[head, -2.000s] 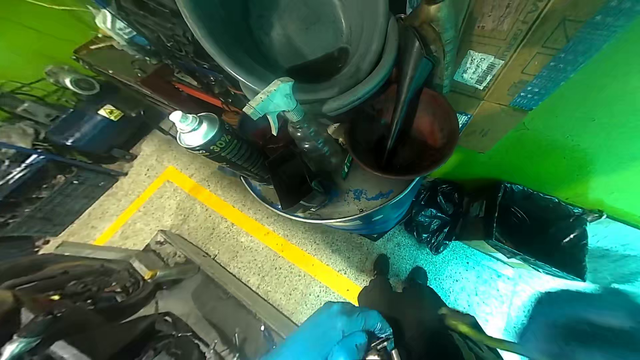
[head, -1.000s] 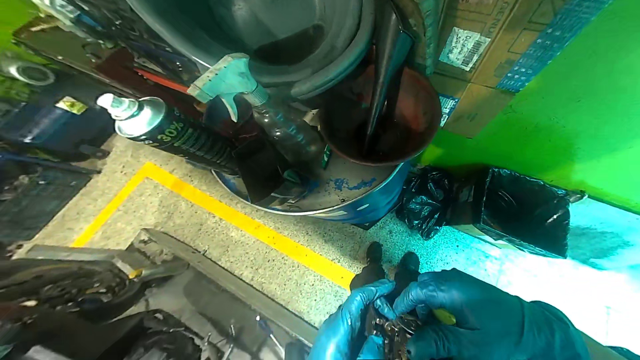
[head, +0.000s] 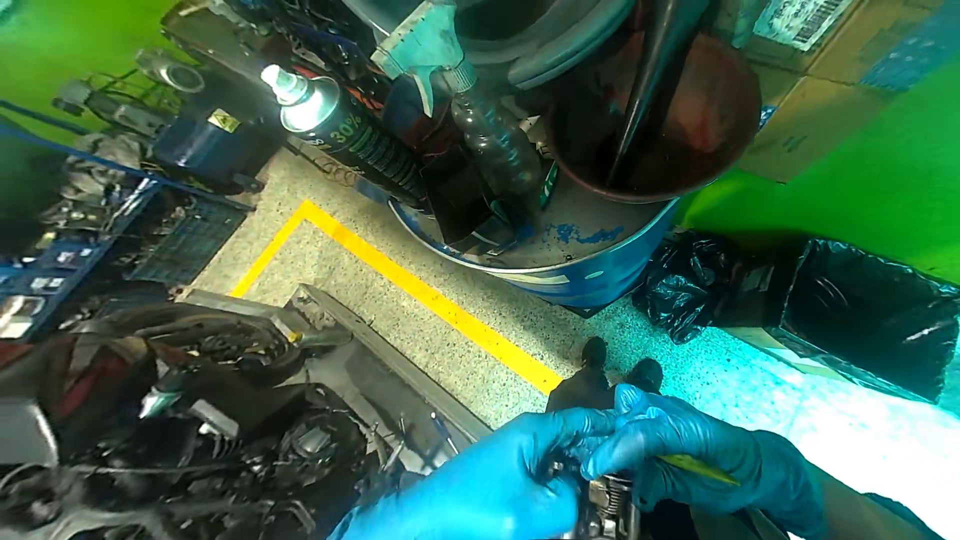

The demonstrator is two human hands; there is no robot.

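Observation:
Both hands wear blue gloves and meet at the lower middle of the view. My left hand [head: 495, 480] is closed around a small metal mechanical part [head: 611, 499] with a spring. Over the top of that part, the fingers of my right hand [head: 675, 450] touch those of the left. A thin yellow-green tool or handle [head: 701, 469] is tucked in the right hand, its tip sticking out toward the right. The fingers hide much of the metal part.
A blue drum [head: 592, 277] carries a spray bottle [head: 495, 135], an aerosol can [head: 352, 142], a dark red funnel [head: 720, 112] and a grey basin [head: 570, 52]. A motorcycle [head: 225, 450] on a metal-edged platform [head: 390, 352] is lower left. A black-lined bin [head: 862, 322] stands right.
My right hand has come in from the lower right and joined my left hand at the metal part. The view has shifted, with the drum now larger in it.

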